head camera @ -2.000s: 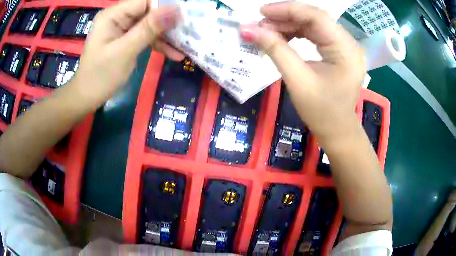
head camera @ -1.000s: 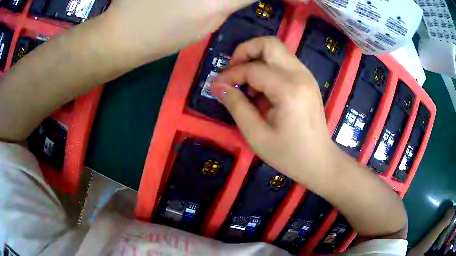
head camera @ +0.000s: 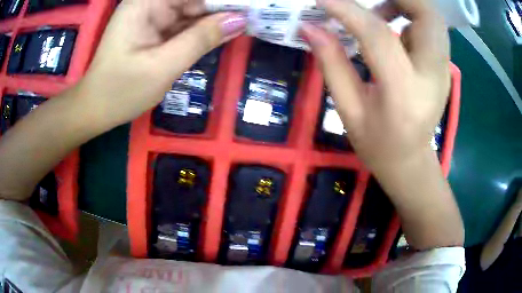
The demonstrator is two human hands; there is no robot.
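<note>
A small printed label sheet (head camera: 276, 22) is at the top of the view, white with dark print. My left hand (head camera: 166, 48) grips its left side between thumb and fingers. My right hand (head camera: 389, 74) is at its right side, fingertips on the sheet; whether a single label is between them cannot be told. Below lie black phones without back covers in a red foam tray (head camera: 223, 153). The upper-left phone (head camera: 186, 106) has a printed label in its bay. The phone beside it (head camera: 266, 97) shows a white patch in its bay.
Another red foam tray with phones (head camera: 48, 48) stands at the left. A white label roll (head camera: 466, 11) is at the top right on the dark green mat (head camera: 486, 131). Another person's arm (head camera: 503, 229) shows at the lower right.
My right hand has left the upper-left phone's bay and moved up and right to the label sheet. My left hand now holds the sheet in view. The view has shifted.
</note>
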